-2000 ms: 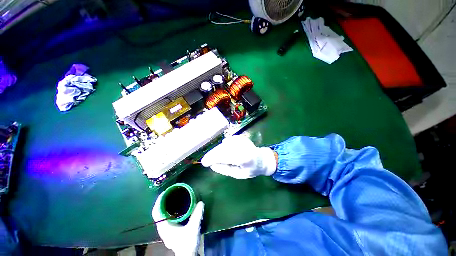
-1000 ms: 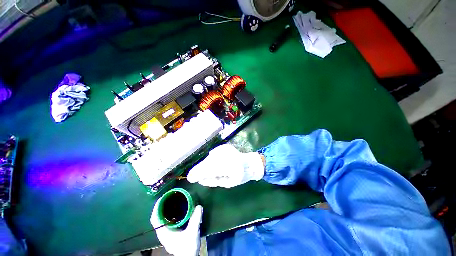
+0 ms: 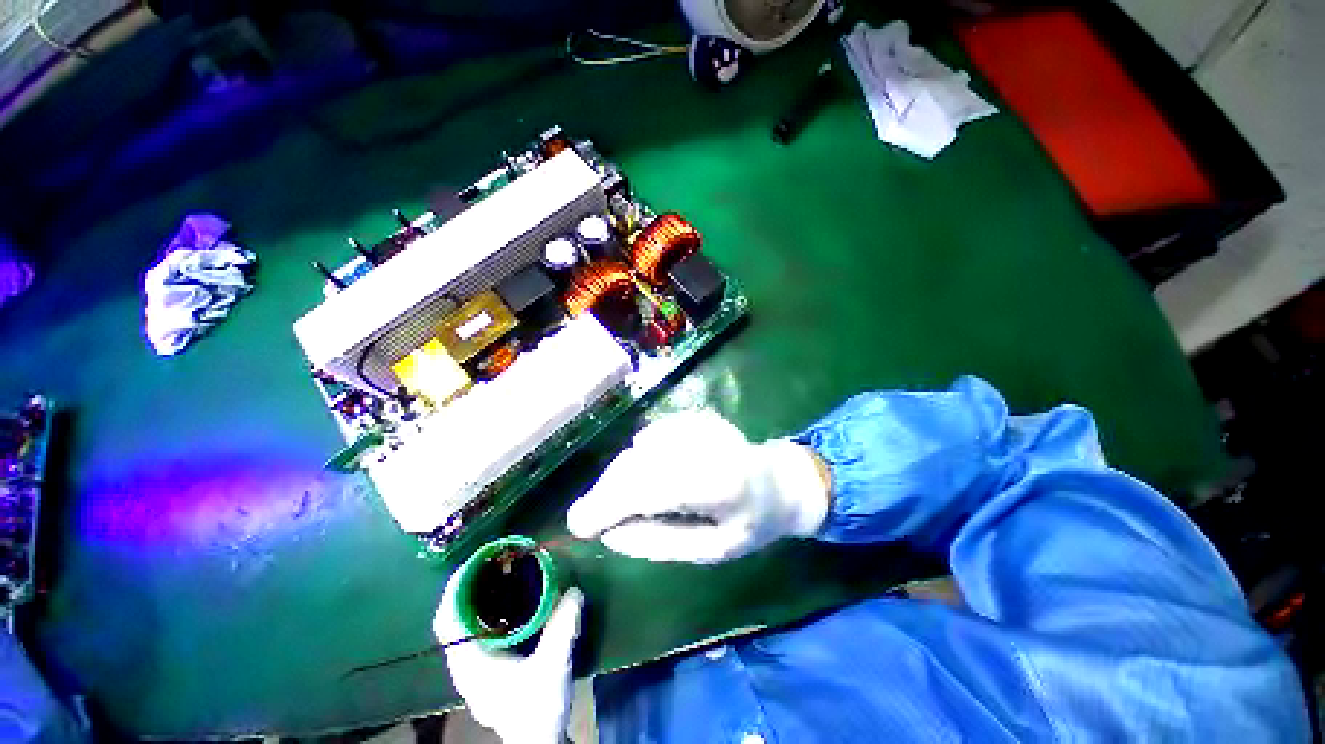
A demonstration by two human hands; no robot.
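The power board lies tilted on the green mat, with two long pale heatsinks, a yellow-taped transformer and orange-copper toroids. My left hand, in a white glove, holds the green coating cup with dark liquid below the board's near corner. A thin dark stick lies across the cup's near rim and sticks out to the left. My right hand, in a white glove, pinches a thin brush, mostly hidden by the fingers. Its tip is at the cup's upper right rim, off the board.
A crumpled cloth lies left of the board, with a violet light patch below it. Part of another board shows at the left edge. A fan, a black cylinder, crumpled paper and a red-lined black crate are at the far side.
My right hand moved left along the board's near edge, then drew away from the board, bringing the brush to the cup. The whole view shifted slightly. My left hand still holds the cup.
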